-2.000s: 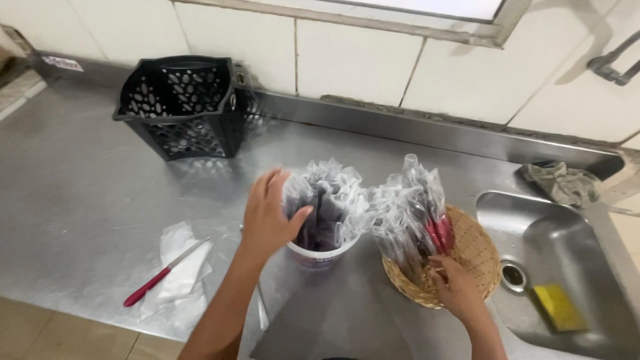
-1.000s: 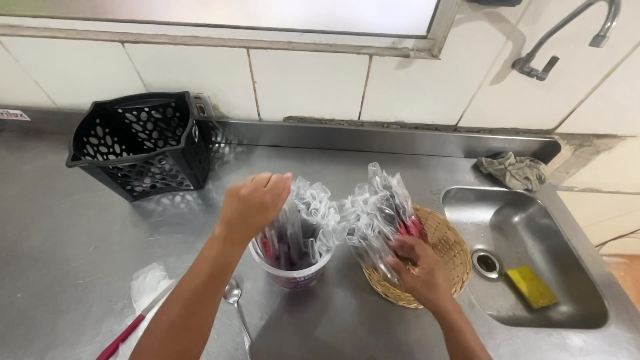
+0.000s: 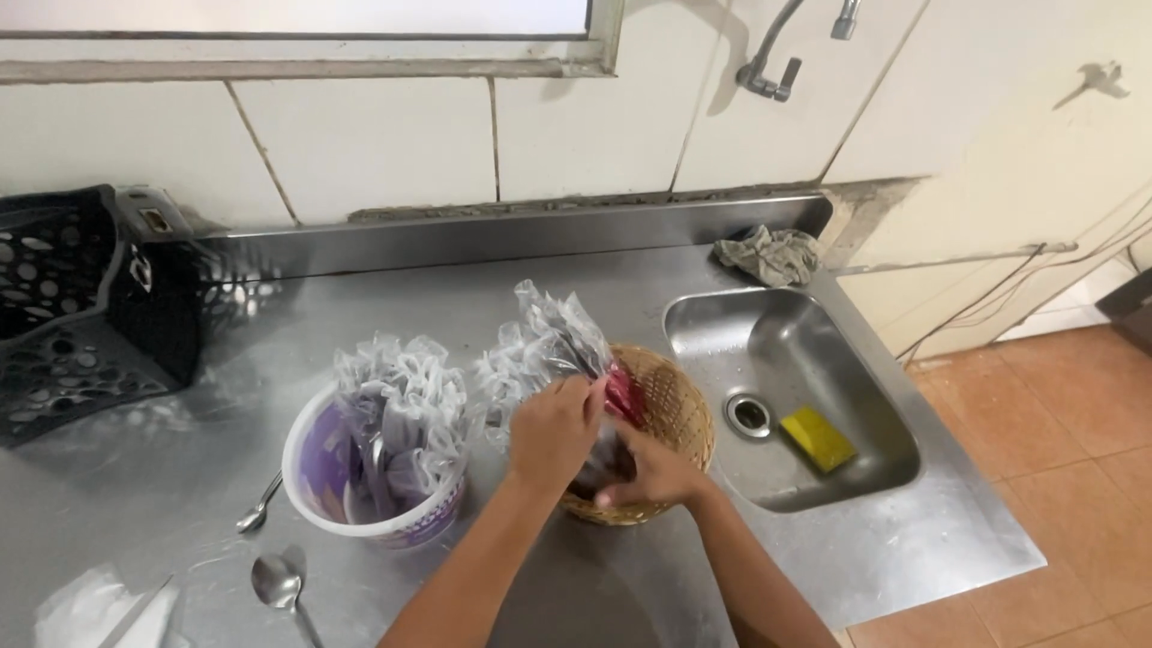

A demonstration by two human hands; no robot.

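A round wicker basket (image 3: 675,405) holds a bunch of clear plastic sleeves (image 3: 553,333) with dark and red items inside. My left hand (image 3: 558,427) is at the bunch, its fingers curled by the red part; whether it grips a sleeve is unclear. On the basket's near side, my right hand (image 3: 652,463) has its fingers curved around the lower part of the bunch. Left of the basket stands a white-rimmed purple plastic tub (image 3: 310,472), packed with more plastic sleeves (image 3: 405,405) that contain utensils, some metal. Neither hand touches the tub.
A black perforated plastic basket (image 3: 108,333) stands at the left. Two metal spoons (image 3: 276,580) and a knife blade (image 3: 139,612) on white plastic (image 3: 81,607) lie near the front. At the right are a steel sink (image 3: 783,342) with a yellow sponge (image 3: 817,438), a crumpled cloth (image 3: 769,256) and a faucet (image 3: 769,81).
My left hand has moved right, from the sleeves in the tub to the bunch in the wicker basket. My right hand has stayed at that bunch. The view has shifted right.
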